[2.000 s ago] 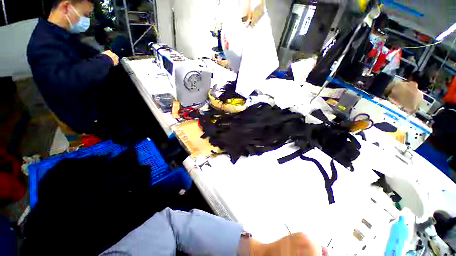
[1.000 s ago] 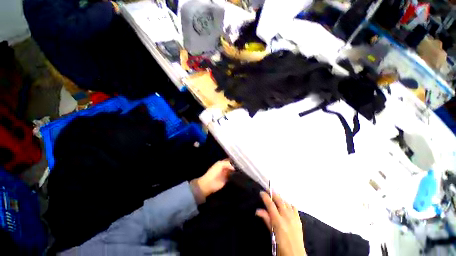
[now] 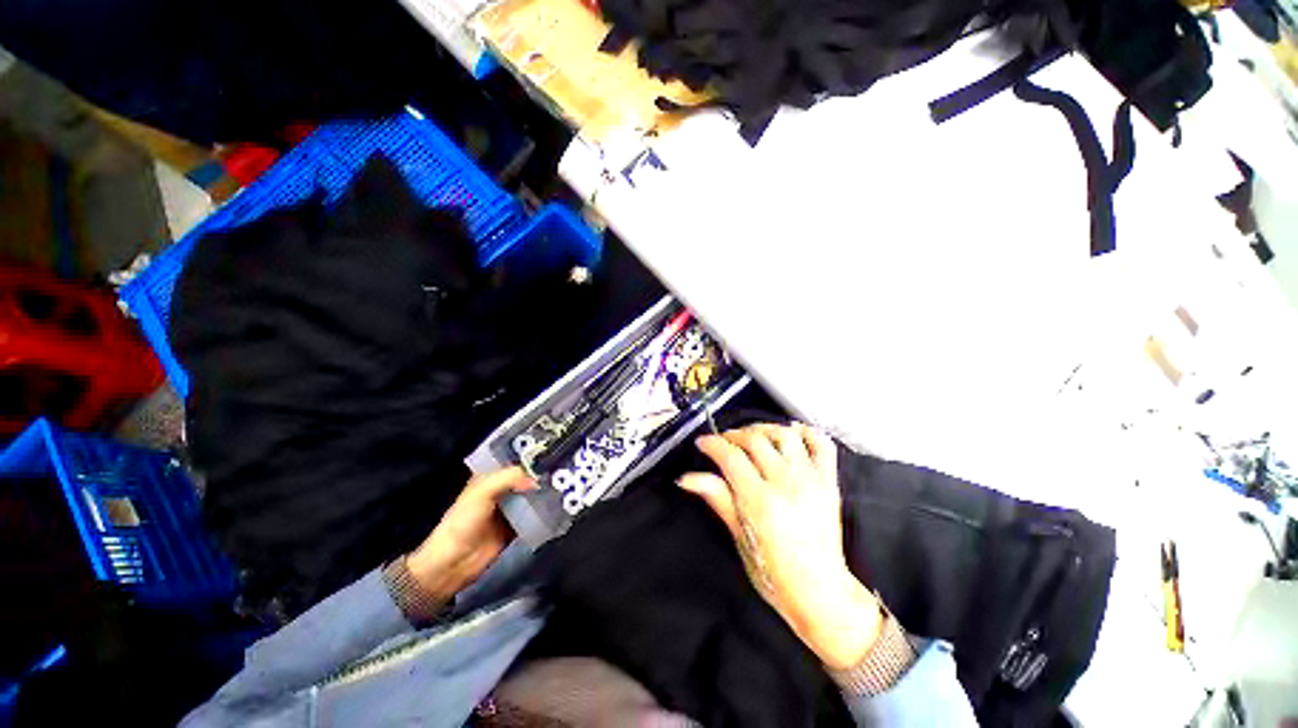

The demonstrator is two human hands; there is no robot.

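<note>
A narrow grey drawer (image 3: 533, 521) stands pulled out from under the table edge, filled with pens, white bits and small metal parts. My left hand (image 3: 470, 535) grips its front end, thumb over the rim. My right hand (image 3: 787, 523) is to the right of the drawer, above a black garment (image 3: 947, 529) that lies over my lap and the table edge. A thin silvery rod (image 3: 750, 548) runs along my right palm and out past the fingers towards the drawer; the grip on it is partly hidden.
The white table (image 3: 854, 242) bears a heap of black strips (image 3: 811, 50) at the top and orange-yellow handled snips (image 3: 1172, 595) at right. A blue crate (image 3: 320, 168) with black garments (image 3: 320, 370) is at left, with another blue crate (image 3: 143, 512) and a red crate (image 3: 64, 349).
The view has tilted down. The drawer now shows open. My left hand has moved from the garment at the table edge onto the drawer's front. My right hand still has the rod.
</note>
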